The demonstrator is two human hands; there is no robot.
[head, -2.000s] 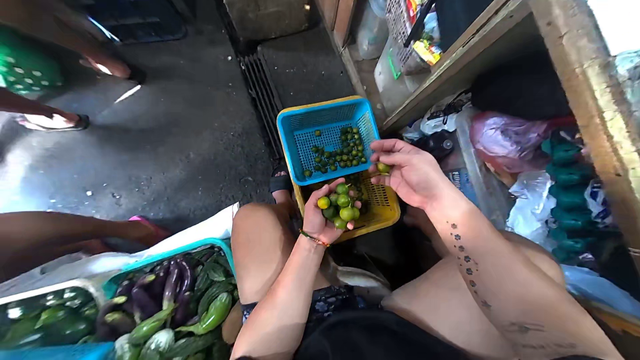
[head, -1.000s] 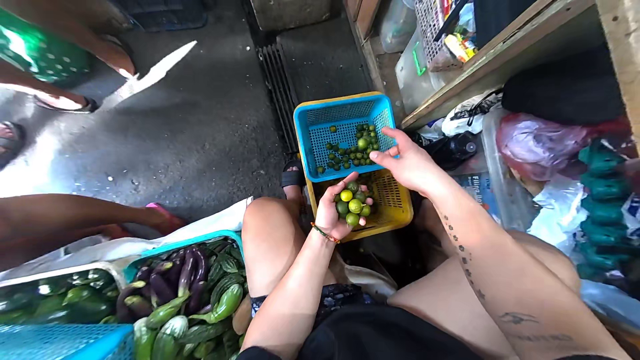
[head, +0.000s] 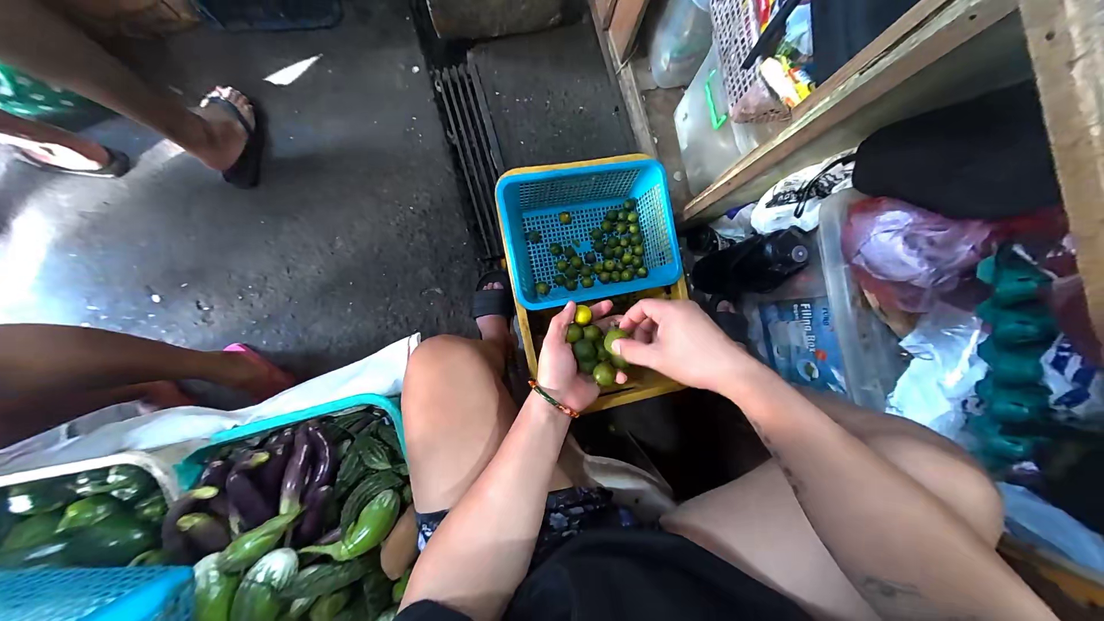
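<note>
My left hand [head: 569,366] is cupped palm up around several small green citrus fruits [head: 585,352], one of them yellow. The fingers of my right hand [head: 668,341] pinch a green citrus fruit [head: 615,339] at the edge of that handful. Just beyond both hands, a blue plastic basket [head: 509,220] holds many more small green fruits [head: 617,246], mostly toward its right side. It rests on a yellow plastic crate [head: 642,398], whose inside is largely hidden by my hands and the blue basket.
Eggplants [head: 297,466] and bitter gourds [head: 366,466] fill a teal crate at lower left, beside a container of green vegetables [head: 86,517]. A floor grate [head: 470,147] runs behind the baskets. Other people's legs [head: 198,129] show at left. Wooden shelving [head: 854,86] and plastic bags [head: 914,250] stand at right.
My right hand has moved from the blue basket's near right edge to the handful in my left hand, where it now grips a fruit. A bystander's foot at upper left has shifted.
</note>
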